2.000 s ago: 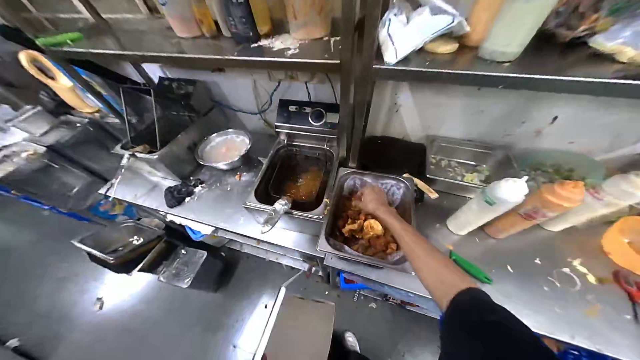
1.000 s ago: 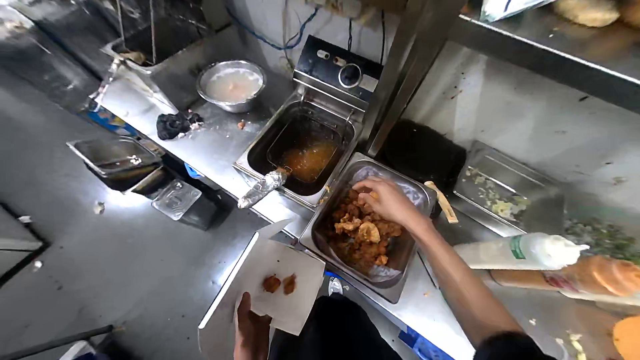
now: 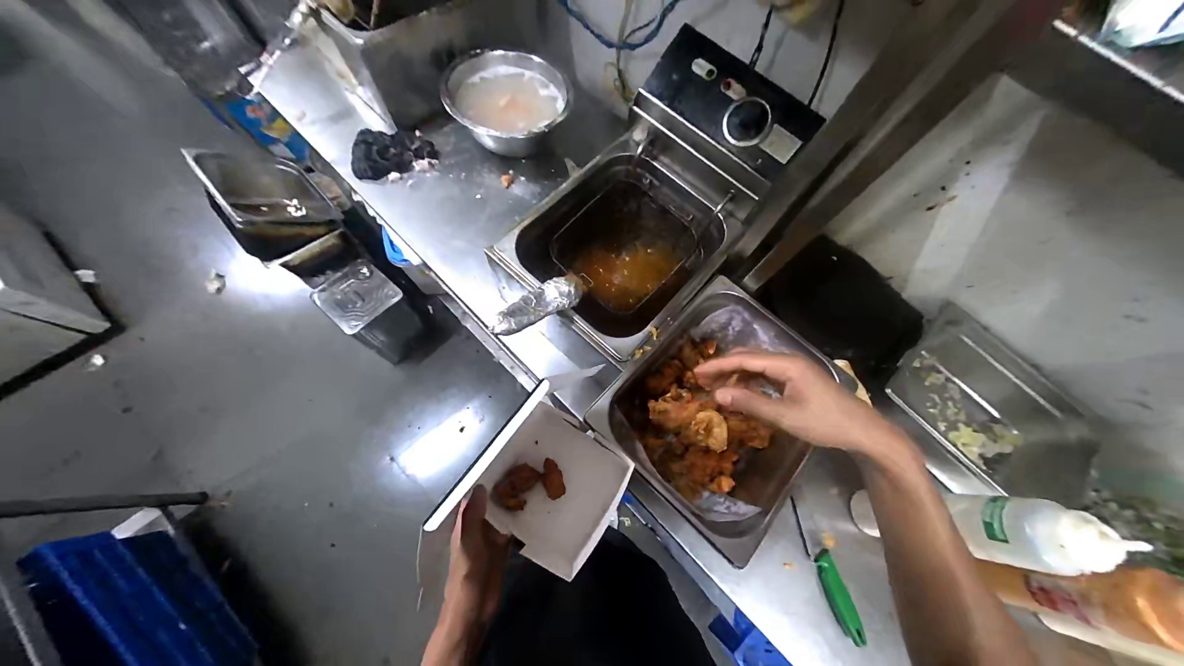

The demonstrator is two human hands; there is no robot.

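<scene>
My left hand [image 3: 476, 546] holds an open white cardboard box [image 3: 578, 462] at its side, beside the counter. A few pieces of fried chicken [image 3: 518, 486] lie in the box. My right hand [image 3: 791, 393] is over a deep steel pan [image 3: 782, 495] heaped with fried pieces [image 3: 694, 425]; its fingertips are near the top of the heap, and whether they hold a piece cannot be told. Behind the pan, a deep fryer [image 3: 527, 245] has a basket in bubbling oil, and its handle [image 3: 541, 305] is wrapped in foil.
A steel bowl of pale liquid [image 3: 509, 102] and a black crumpled item [image 3: 388, 153] are left of the fryer. At the right are a green-handled tool [image 3: 840, 597], squeeze bottles [image 3: 1027, 532] and a steel tray of scraps [image 3: 971, 398]. A metal post [image 3: 851, 148] rises behind the pan.
The box in my left hand has come up beside the pan, tilted, with pieces visible in it. My right hand has lifted from deep in the pan to above the heap. The view has moved closer.
</scene>
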